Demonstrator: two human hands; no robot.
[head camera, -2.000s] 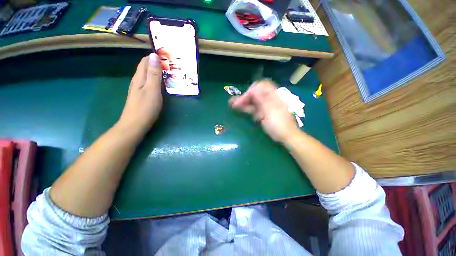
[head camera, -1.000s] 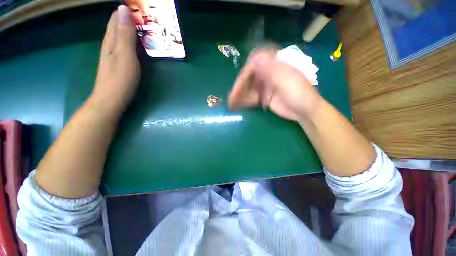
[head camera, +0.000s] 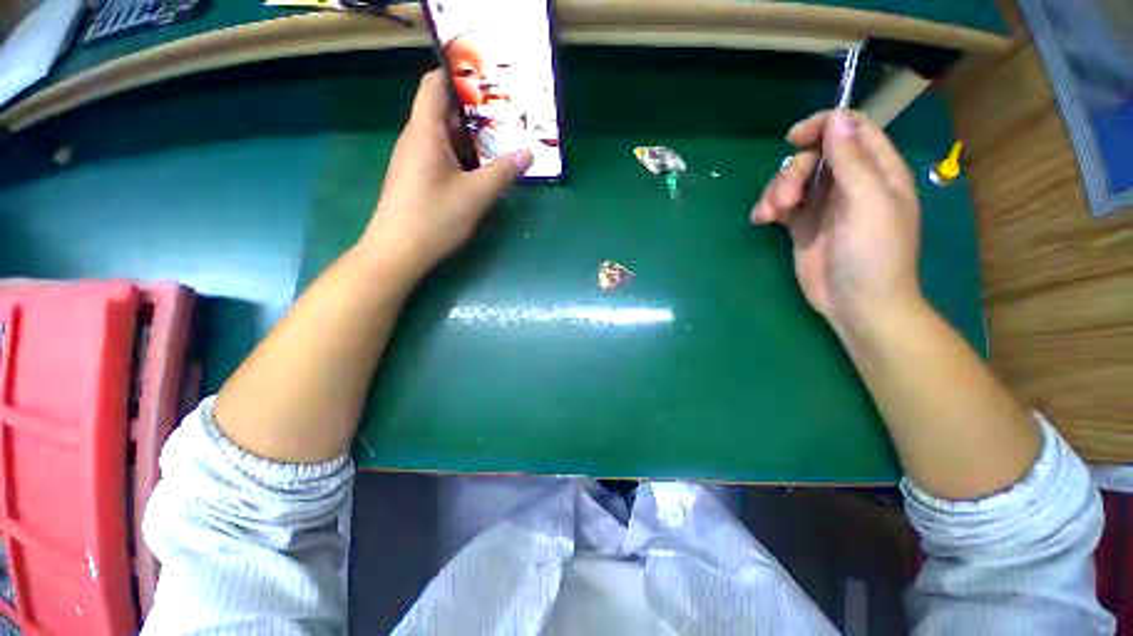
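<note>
A smartphone (head camera: 512, 87) with a lit screen leans upright against the shelf edge, its top cut off by the picture. My left hand (head camera: 435, 186) holds it at its left side and lower edge, thumb on the screen's bottom. My right hand (head camera: 851, 199), raised at the right, holds thin silver tweezers (head camera: 849, 81) between thumb and fingers, tip pointing up and away. Small coppery parts (head camera: 614, 275) lie on the green mat (head camera: 559, 398). A whitish and yellowish cluster (head camera: 659, 159) with a green bit lies farther back.
Red trays (head camera: 68, 435) are stacked at the left. The raised shelf edge (head camera: 708, 27) runs along the back. A yellow-tipped small tool (head camera: 950, 163) lies at the right, beside a wooden surface (head camera: 1044, 286). A slotted grey frame (head camera: 143, 10) is on the shelf at back left.
My left thumb has come onto the phone's front. My right hand has moved right, away from the small parts, and the tweezers now show clearly. The camera view has shifted.
</note>
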